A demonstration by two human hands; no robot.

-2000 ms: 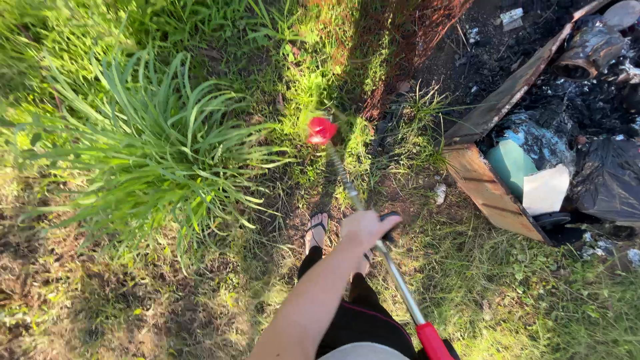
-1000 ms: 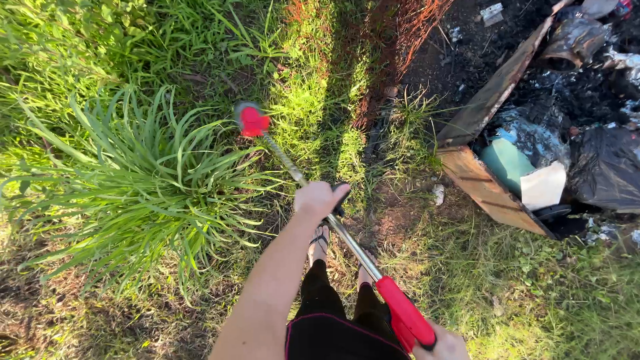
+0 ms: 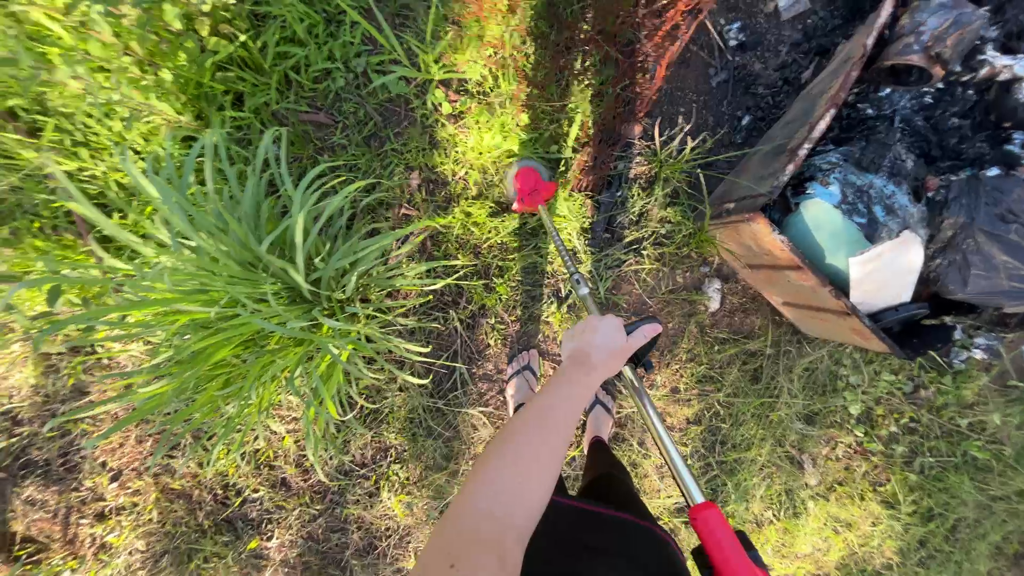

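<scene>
My left hand (image 3: 596,348) grips the black front handle of a string trimmer with a metal telescopic shaft (image 3: 662,438). The trimmer's red head (image 3: 532,190) is ahead of my feet, low over short sunlit grass, with a greyish round blur at its far side. The red rear grip (image 3: 722,541) enters at the bottom right edge; my right hand is outside the picture. My feet in black flip-flops (image 3: 524,374) stand on thin grass and soil below my left hand.
A large clump of long-bladed grass (image 3: 264,280) grows on the left. On the right, a rusty metal panel (image 3: 800,280) borders burnt rubbish with a black plastic bag (image 3: 980,240). Reddish dry twigs (image 3: 668,56) lie near the top. A small whitish scrap (image 3: 712,294) rests by the panel.
The trimmer head first swung left toward the tall grass clump, then came back right. My right hand, seen on the rear grip one second ago, has left the view.
</scene>
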